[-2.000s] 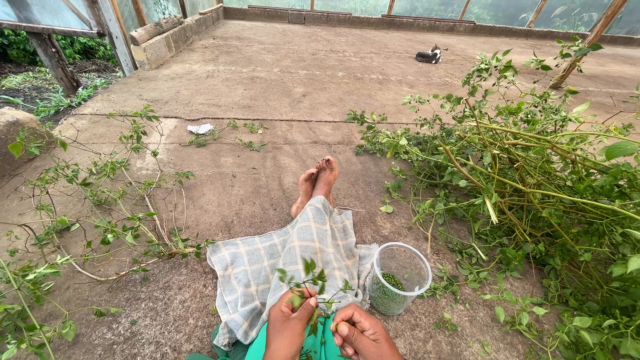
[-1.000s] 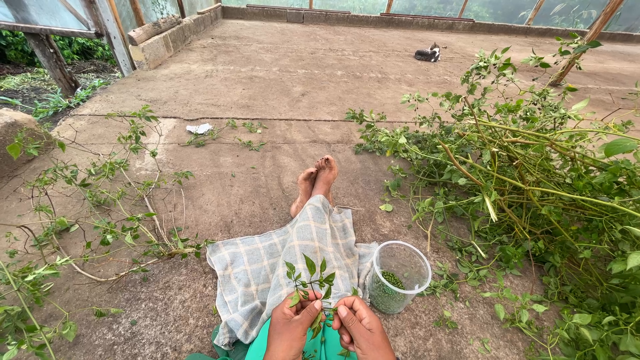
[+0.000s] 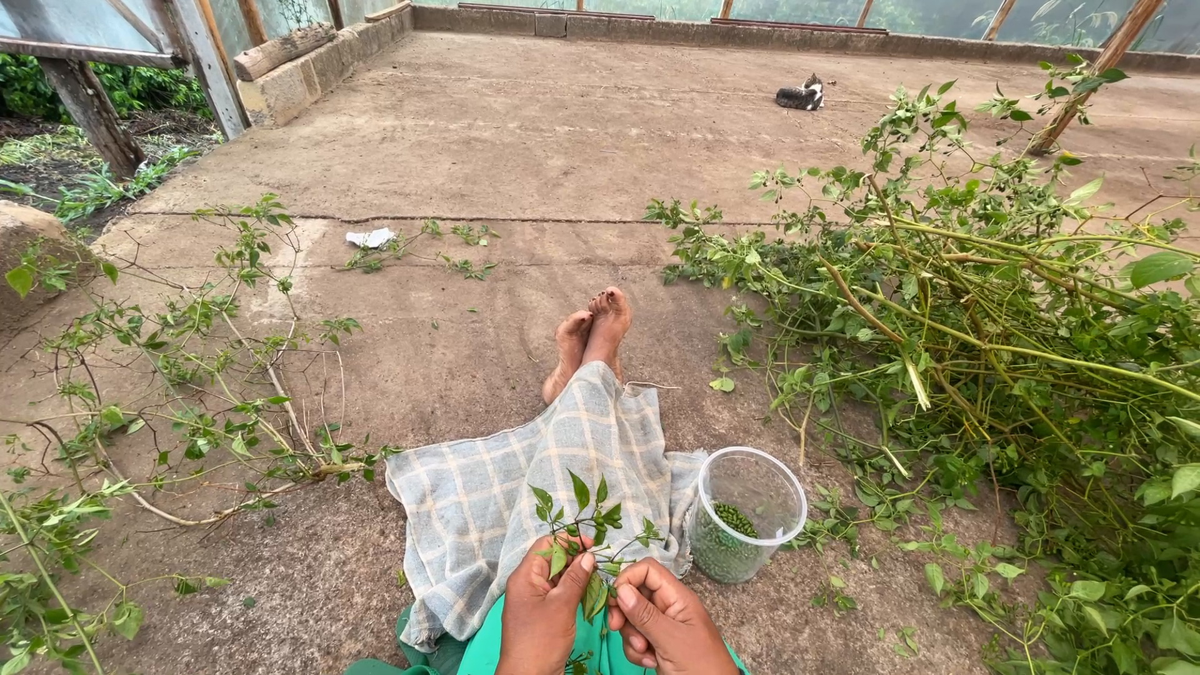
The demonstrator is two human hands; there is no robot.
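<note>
A small leafy green sprig (image 3: 583, 514) is pinched between the thumb and fingers of my left hand (image 3: 546, 600), above my lap. My right hand (image 3: 662, 614) is just beside it, thumb and forefinger closed together at the sprig's lower right; whether a small piece is between those fingertips cannot be seen. A checked grey cloth (image 3: 497, 487) covers my legs over green clothing. To the right of my hands, touching the cloth's edge, stands a clear plastic tub (image 3: 741, 553) partly filled with small round green fruits (image 3: 735, 518).
A large heap of cut leafy branches (image 3: 994, 328) lies on the right. Sparser branches (image 3: 272, 375) spread on the left. My bare feet (image 3: 591, 328) rest on the concrete floor. Farther off are a white scrap (image 3: 371, 238) and a black-and-white cat (image 3: 801, 95) lying down.
The leafy sprig has turned and shifted in my left hand, and its leaves stand higher than two seconds ago. My right hand has stayed close to it. The tub has not moved.
</note>
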